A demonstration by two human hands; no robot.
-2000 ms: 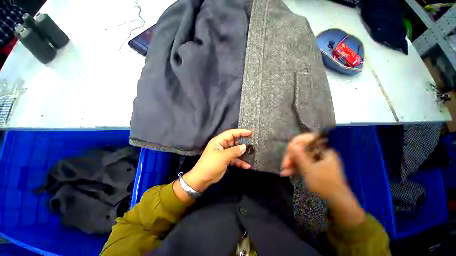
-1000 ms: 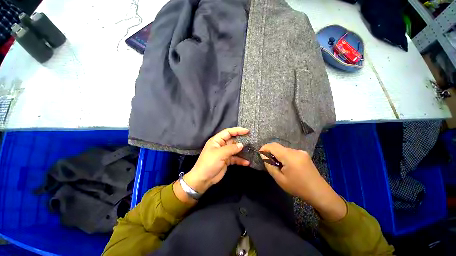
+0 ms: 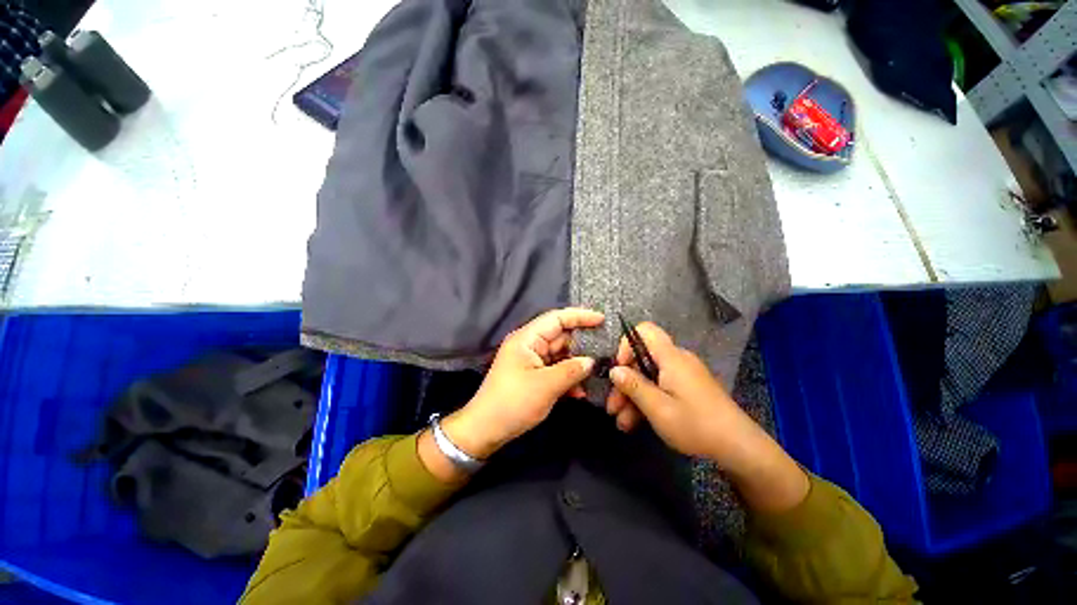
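The grey jacket [image 3: 661,166] lies opened out on the table, its smooth dark lining [image 3: 472,213] to the left of the placket [image 3: 598,177]. My left hand [image 3: 526,378] grips the placket near the hem, thumb and fingertips at a small dark button [image 3: 601,366]. My right hand [image 3: 679,396] has its fingertips at the same button and holds black thread snips [image 3: 638,347], blades pointing up and away from me. The needle and thread cannot be made out.
A blue-grey tray [image 3: 768,85] with a red packet [image 3: 813,125] is at the right. A smartphone [image 3: 326,92] lies partly under the jacket. Two dark thread cones [image 3: 73,104] stand at left. Blue crates [image 3: 47,473] with garments are below.
My right hand came in from the right to the button, and the snips now point away from me. My left hand has shifted slightly right along with the cloth edge.
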